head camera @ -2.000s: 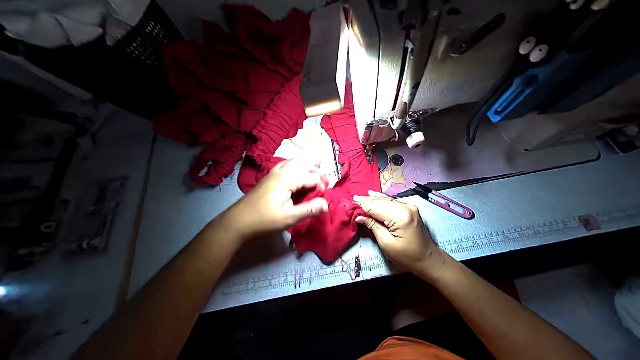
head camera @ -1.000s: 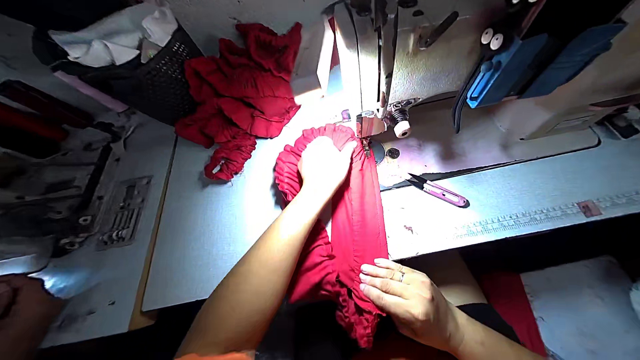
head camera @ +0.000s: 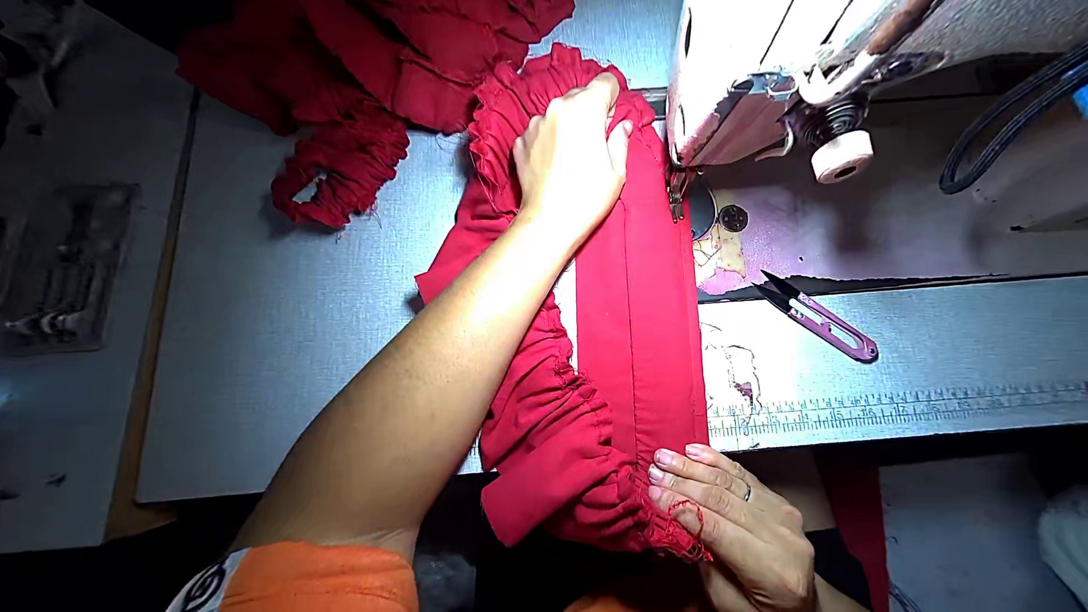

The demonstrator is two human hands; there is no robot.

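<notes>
A red gathered fabric piece (head camera: 654, 340) with a flat seamed band lies along the left side of the sewing machine's presser foot (head camera: 677, 195) and hangs over the table's front edge. On its ruffled upper part rests my left hand (head camera: 574, 153), fingers bent into the cloth beside the machine head (head camera: 731, 93). At the table edge, my right hand (head camera: 739, 518), with a ring on one finger, holds the lower end of the fabric, its thumb hidden beneath. The cloth's right edge runs close to the presser foot; whether the foot is down on it, I cannot tell.
Purple-handled thread snips (head camera: 820, 323) lie on the table right of the fabric. Below them a printed measuring scale (head camera: 892, 408) runs along the front edge. More red ruffled fabric (head camera: 348, 161) is heaped at the upper left. A dark cable loop (head camera: 1003, 127) hangs at the upper right.
Two seconds ago both hands were close together on bunched cloth; now they are apart with the band stretched lengthwise between them. The view has moved closer since one second ago.
</notes>
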